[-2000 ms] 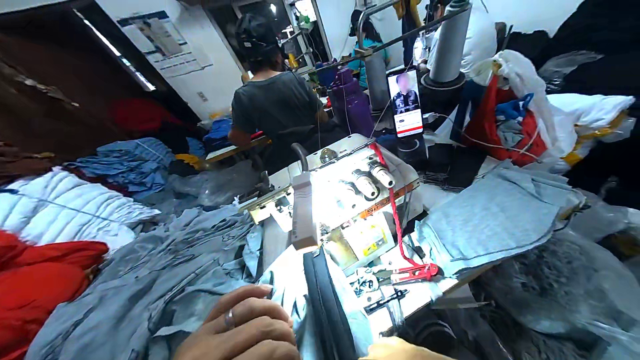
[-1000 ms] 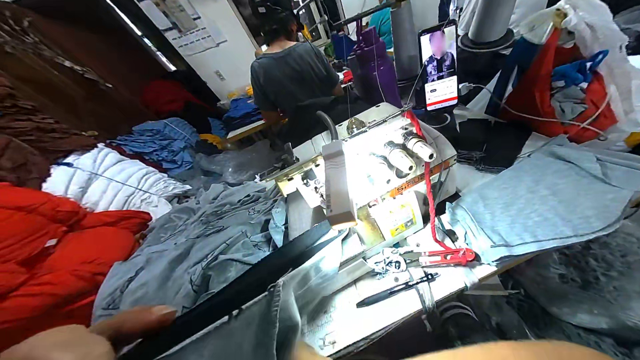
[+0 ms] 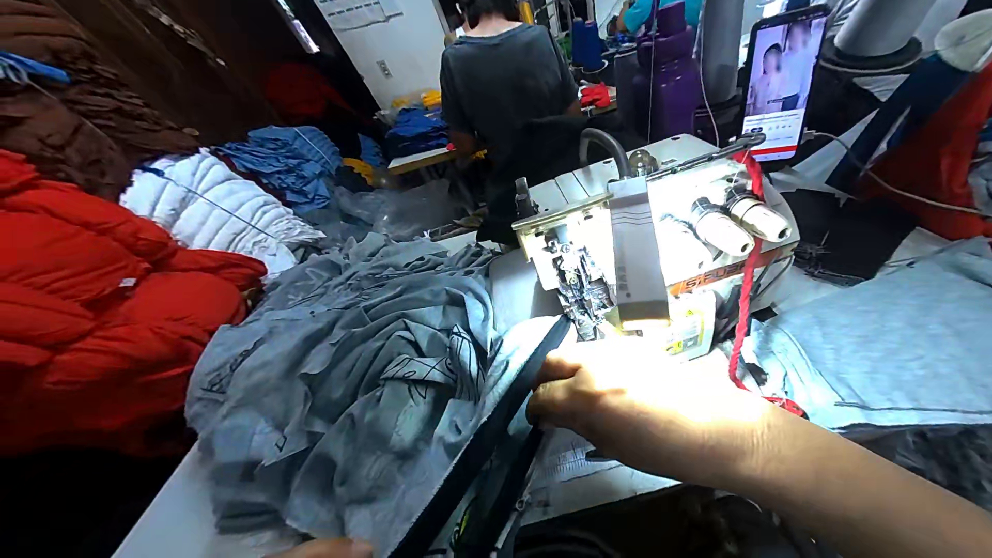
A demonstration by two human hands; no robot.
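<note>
My right hand [image 3: 589,387] reaches in from the right, its thumb and fingers closed on grey fabric with a dark edge strip [image 3: 480,442], just in front of the needle area of an overlock sewing machine [image 3: 577,287]. Strong lamp light washes out the back of this hand. Only a little of my left hand [image 3: 329,549] shows at the bottom edge, by the lower part of the same fabric; its grip is hidden. The strip runs from the presser foot down toward the bottom. A heap of grey fabric pieces [image 3: 364,372] lies left of the machine.
Light blue-grey fabric [image 3: 891,333] lies on the right of the table. A phone [image 3: 784,85] stands behind the machine. A red braided cord [image 3: 745,310] hangs down its front. Red padded garments [image 3: 101,310] and a white one [image 3: 209,201] are piled left. Another person [image 3: 508,85] works beyond.
My right hand has come to the fabric at the machine's needle area. My left hand has moved down to the bottom edge. The dark strip now reaches the presser foot. The view has shifted closer.
</note>
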